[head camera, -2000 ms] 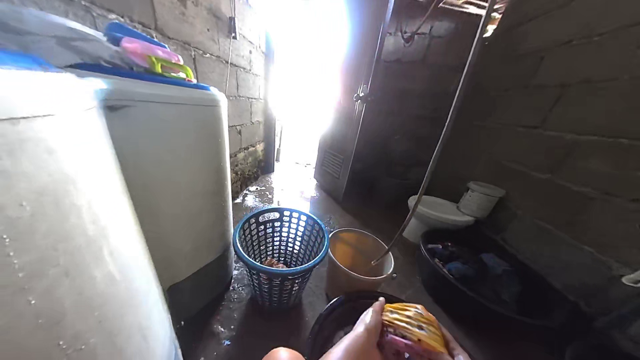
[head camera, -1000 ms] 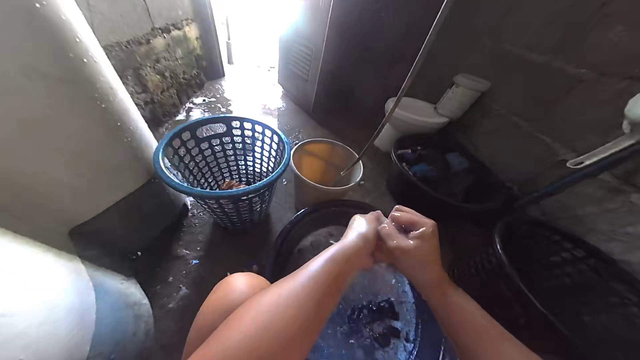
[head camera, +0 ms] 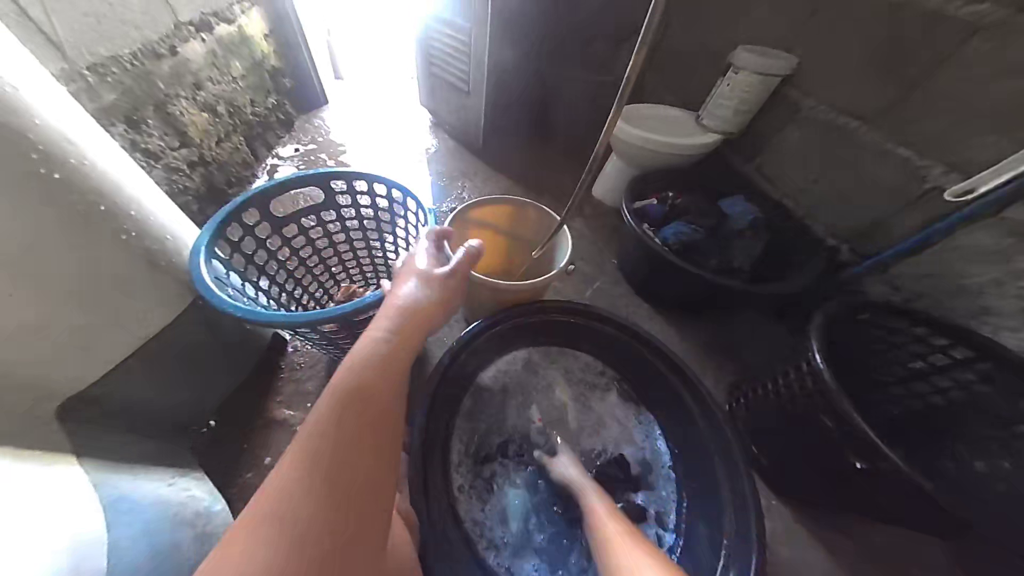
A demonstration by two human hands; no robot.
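My left hand (head camera: 432, 276) is held over the near right rim of a blue plastic laundry basket (head camera: 308, 316), fingers apart, with nothing seen in it. A small brown cloth (head camera: 350, 294) lies inside the basket. My right hand (head camera: 558, 458) reaches down into a black round basin (head camera: 696, 392) of cloudy, sudsy water; its fingers are under the surface, so whether they grip anything is hidden. Dark wet cloth (head camera: 618, 474) shows in the water beside that hand.
Behind the basin stands a bucket (head camera: 560, 260) with a hose (head camera: 620, 104) hanging into it. A black tub (head camera: 680, 268) of clothes, a dark basket (head camera: 824, 352) and a toilet (head camera: 660, 132) are at the right. A white appliance (head camera: 96, 240) stands left on the wet floor.
My hands were together above the basin; now they are apart, the left over the blue basket's rim and the right down in the water. Two seconds ago they held a yellow patterned cloth.
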